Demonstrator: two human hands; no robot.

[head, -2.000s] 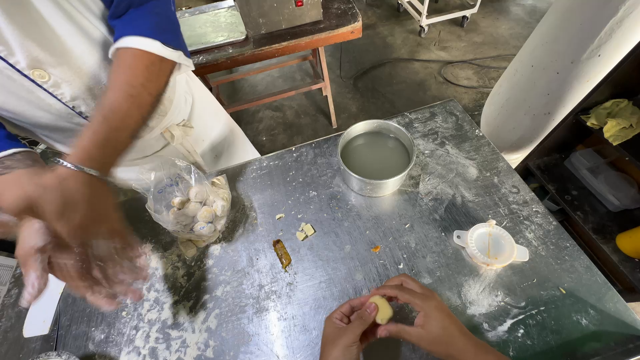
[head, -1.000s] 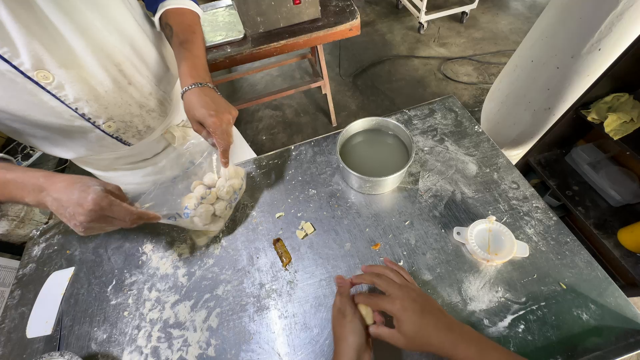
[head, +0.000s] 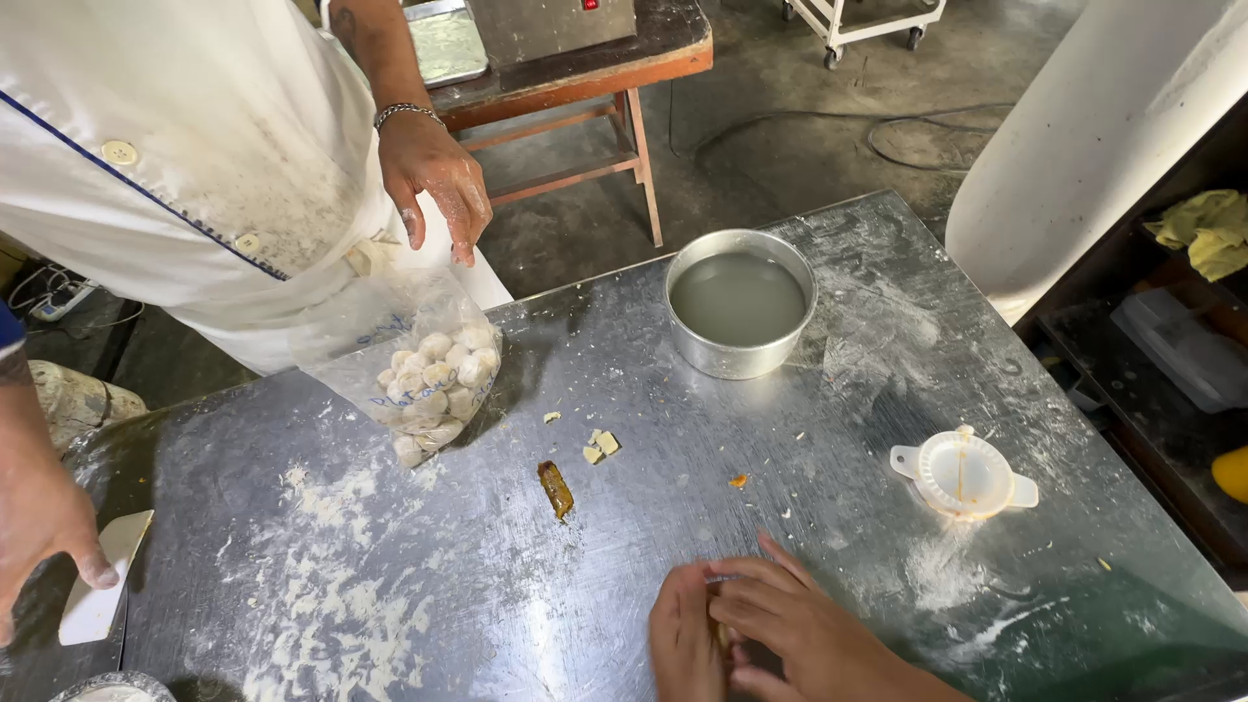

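Note:
My left hand (head: 685,634) and my right hand (head: 795,624) are cupped together at the bottom of the view around a small piece of pale dough (head: 724,639), mostly hidden by the fingers. Beyond them on the metal table lie a browned, oily strip of food (head: 556,490), some pale yellow pieces (head: 602,447) and an orange crumb (head: 738,481). A round metal pan of cloudy liquid (head: 741,300) stands farther back. To the right of my hands sits a white plastic dumpling press (head: 963,476), lying spread apart with an orange smear on it.
Across the table a co-worker in a white jacket (head: 195,146) stands beside a clear bag of floury dough balls (head: 434,385). A white scraper (head: 105,577) and a bowl rim (head: 112,687) are at the left. Flour (head: 336,595) covers part of the metal table (head: 643,546). A white column (head: 1063,146) rises behind.
The co-worker's hands have let go of the bag; one now hangs above it and the other is by the scraper. My fingers have closed around the dough, which showed plainly two seconds ago.

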